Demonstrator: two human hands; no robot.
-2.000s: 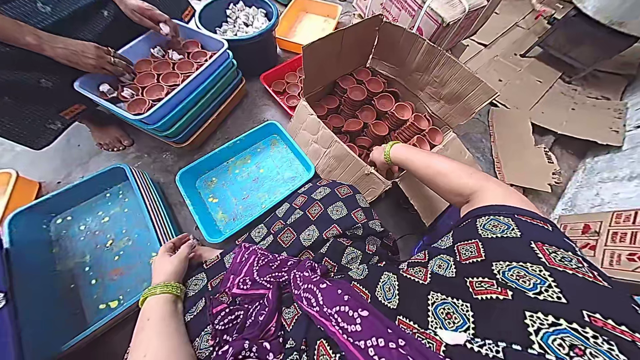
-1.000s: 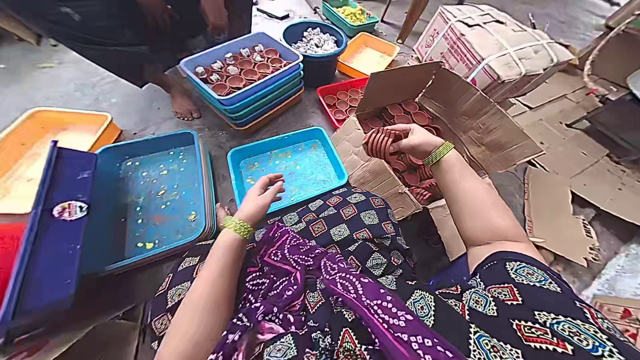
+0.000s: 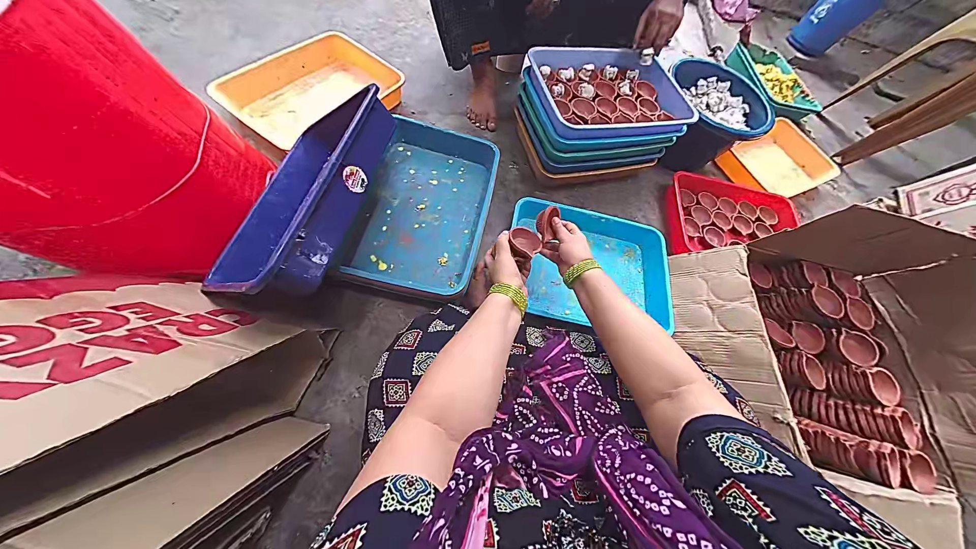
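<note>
My left hand (image 3: 505, 263) holds a small clay cup (image 3: 524, 242) with its mouth facing up. Close beside it, my right hand (image 3: 568, 245) grips another clay piece (image 3: 547, 222), tilted on its side; whether it is one cup or a nested few I cannot tell. Both hands are over the near left edge of a light blue plastic tray (image 3: 665, 297), which has small specks on its bottom. To the right, an open cardboard box (image 3: 720, 313) contains rows of nested clay cups (image 3: 858, 408).
Stacked trays (image 3: 602, 152) with clay cups stand ahead, a person's hand (image 3: 658, 23) above them. Around are a bucket of white pieces (image 3: 717, 103), a red tray of cups (image 3: 785, 206), a blue tray (image 3: 492, 183), a tilted dark blue tray (image 3: 305, 206), an orange tray (image 3: 305, 91) and cardboard (image 3: 152, 358).
My right hand has moved from the cardboard box to the light blue tray with clay in it. My left hand, empty a second ago, now holds a cup. The view has swung left.
</note>
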